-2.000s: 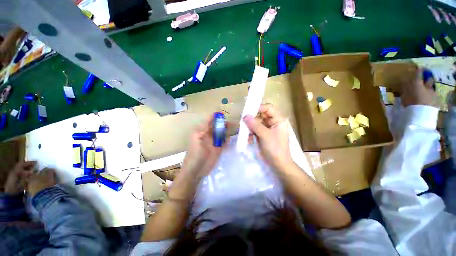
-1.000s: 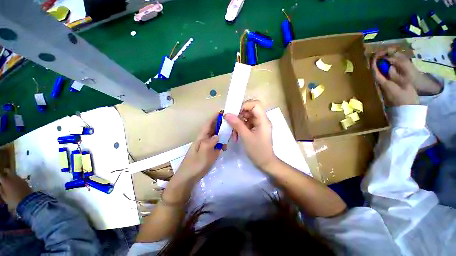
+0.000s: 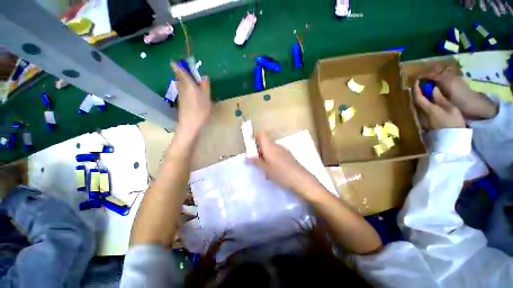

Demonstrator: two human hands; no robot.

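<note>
My left hand (image 3: pixel 194 101), blurred, is over the green belt with a blue battery pack (image 3: pixel 184 66) between its fingertips. Thin leads rise from the pack, and something whitish shows beside it. My right hand (image 3: pixel 273 160) is over the tan ledge, its thumb and fingers on the lower end of a white strip (image 3: pixel 248 138). A short reddish lead shows at the strip's top. The white sheet and translucent plastic (image 3: pixel 247 194) lie below my hands.
An open brown box (image 3: pixel 416 112) with yellow scraps stands right of my right hand. A grey perforated upright (image 3: pixel 107 67) is left of my left hand. Blue packs lie on white board (image 3: pixel 124 157). Blue and pink pieces (image 3: pixel 245 29) lie on the belt. People sit on both sides.
My left hand has moved forward and left from beside the strip to the belt, carrying the blue pack. My right hand has stayed over the ledge with the white strip. The view has shifted slightly.
</note>
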